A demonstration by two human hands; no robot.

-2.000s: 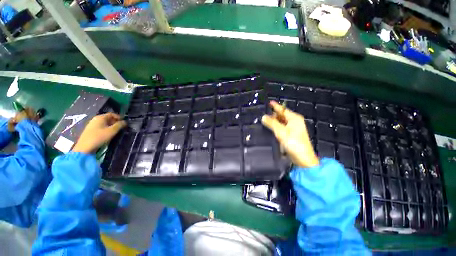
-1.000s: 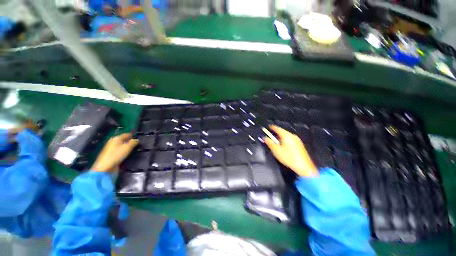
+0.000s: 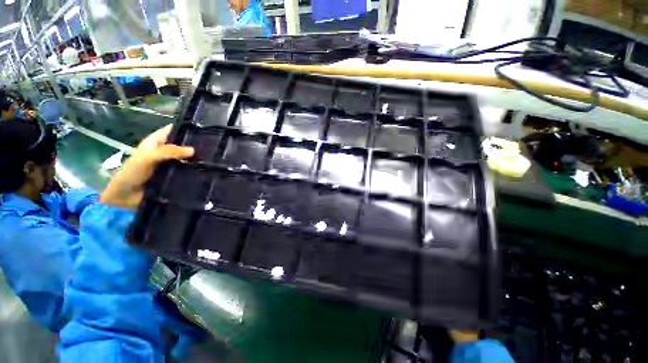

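A large black blister tray [image 3: 312, 188] with a grid of shiny, square pockets is raised and tilted in front of me, above the bench. My left hand [image 3: 146, 164] grips its left edge, thumb over the rim. My right hand [image 3: 465, 336] is mostly hidden below the tray's lower right corner; only a bit of skin and the blue sleeve show, so its grip cannot be seen. Another black tray [image 3: 590, 305] with small glinting parts lies on the bench at the lower right.
A white shelf [image 3: 526, 74] crosses above, bearing stacked black trays [image 3: 291, 47] and black cables [image 3: 551, 64]. Beyond the belt are a pad with a cream roll [image 3: 506, 157] and a blue bin [image 3: 625, 200]. A person in a blue smock [image 3: 32, 227] sits at the left.
The tray has been lifted off the bench and raised towards the shelf. The view has tilted up, now showing the shelf. My right hand has gone from the tray's top side to below its lower right corner.
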